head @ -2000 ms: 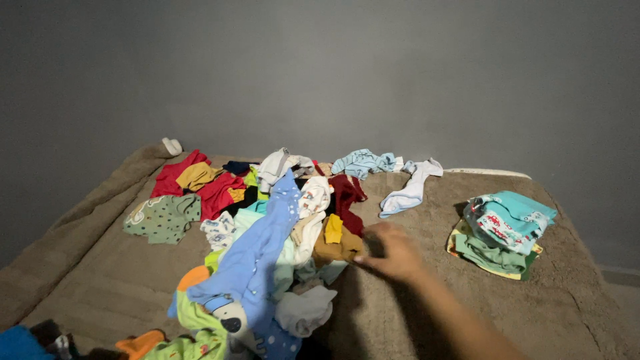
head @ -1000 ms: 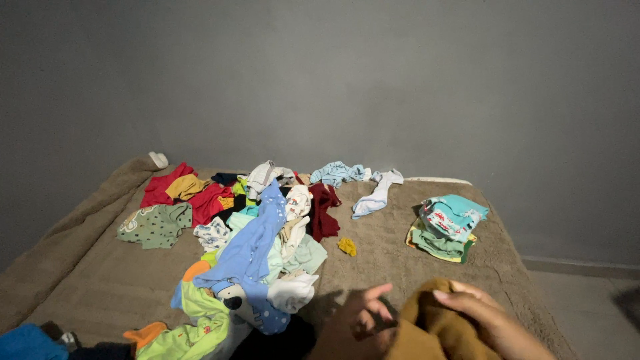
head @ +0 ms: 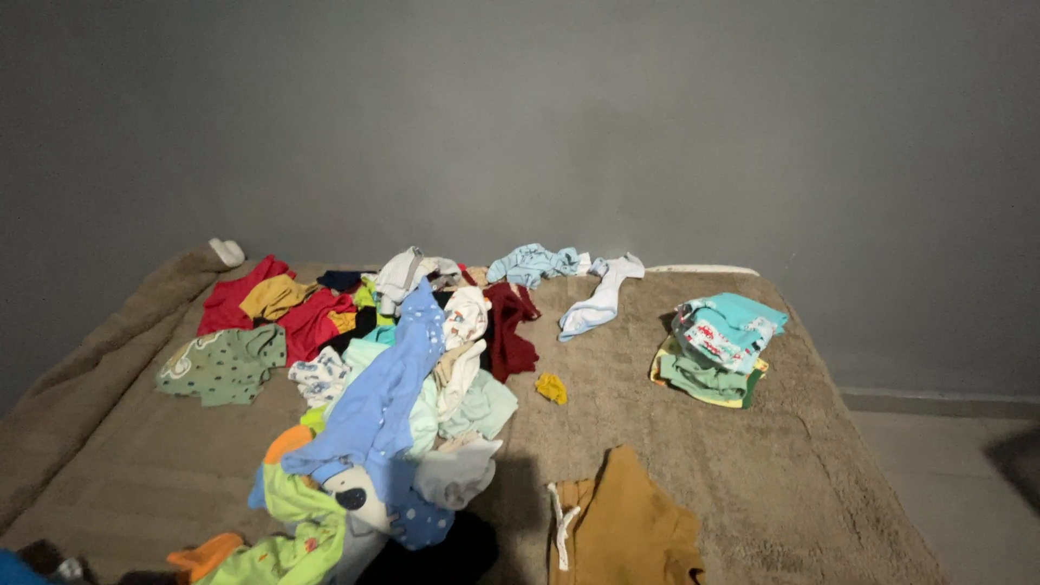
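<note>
Neither of my hands shows in the head view. A mustard-brown garment with a white drawstring [head: 630, 520] lies spread at the bottom edge, partly cut off by the frame. Beyond it, a small yellow crumpled cloth [head: 552, 388] rests on the brown blanket [head: 601, 426]. To the left is a loose heap of small clothes, with a long blue garment [head: 378, 390] on top. A maroon garment [head: 510, 333] borders the heap. Folded clothes form a stack at the right, a turquoise one with a printed pattern [head: 727, 329] above a green one [head: 703, 380].
A white and pale blue garment [head: 601, 296] and a light blue one [head: 532, 264] lie near the grey wall [head: 569, 130]. A spotted green garment [head: 223, 366] is at the left. The bed's right edge drops to a tiled floor [head: 934, 459].
The mustard-brown garment, pulled from the heap and held in both hands one second ago, now lies on the blanket. Both hands have left the view. The small yellow cloth was on that garment two seconds ago.
</note>
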